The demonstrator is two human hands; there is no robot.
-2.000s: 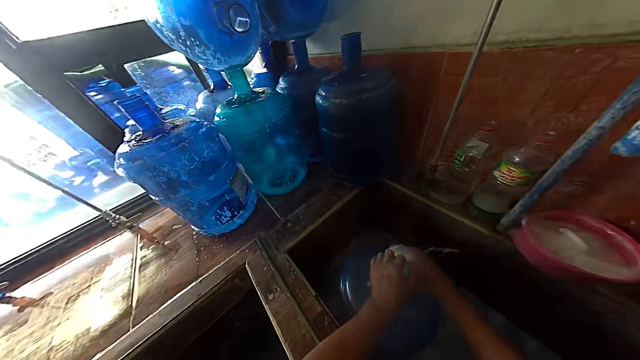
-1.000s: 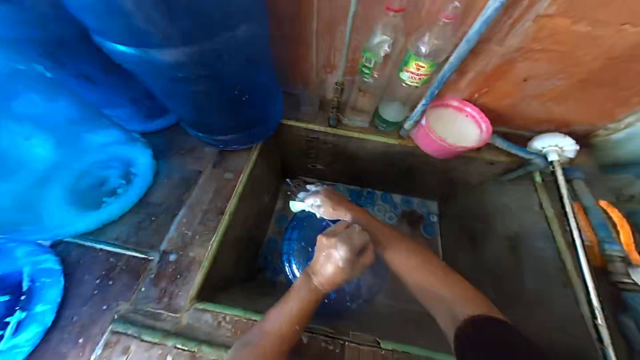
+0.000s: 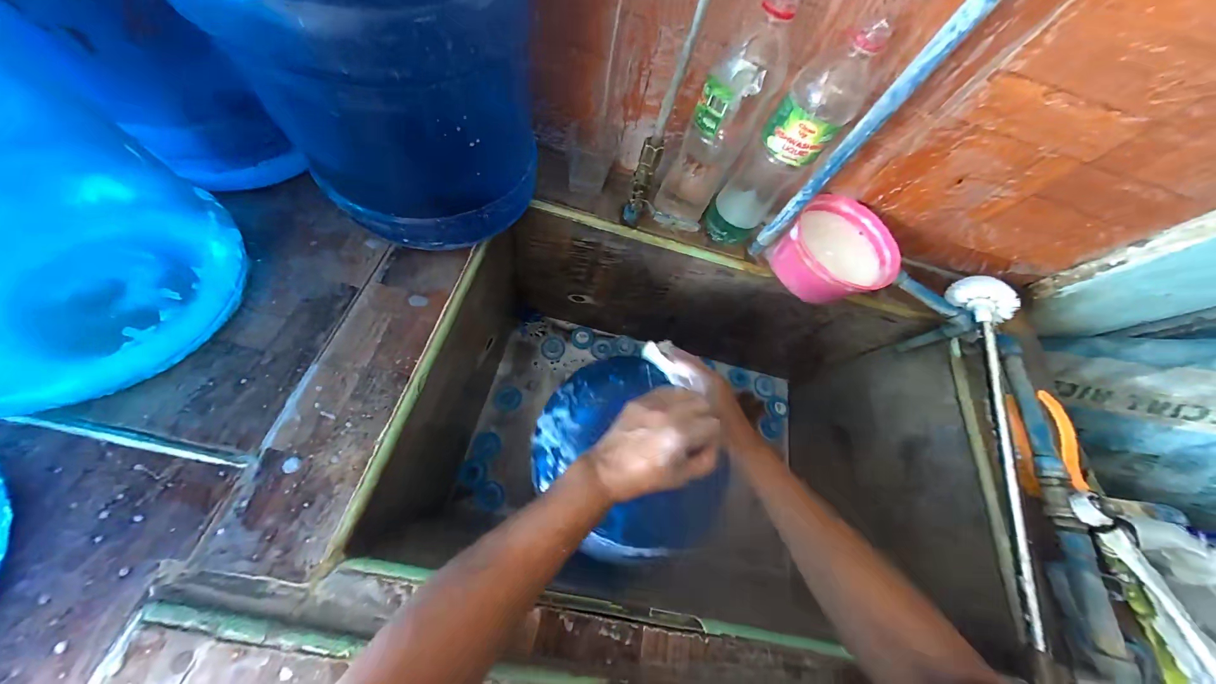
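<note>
A blue plastic water jug stands in a deep tiled sink basin, with suds on its side. Over the jug's top is my left hand, its fingers curled, seemingly around the neck, which it hides. Just beyond, my right hand holds a white soapy cloth or sponge beside the jug's top. Several round blue caps lie on the basin floor around the jug.
Large blue jugs stand on the tiled counter at left. Behind the basin are a clear plastic bottle, a dishwashing-liquid bottle, a slanting blue pipe and a pink tub. A long-handled white brush leans at right.
The view has swung down and right onto the basin since two seconds ago. Both hands have stayed at the jug's top, with the white cloth or sponge shifting slightly there.
</note>
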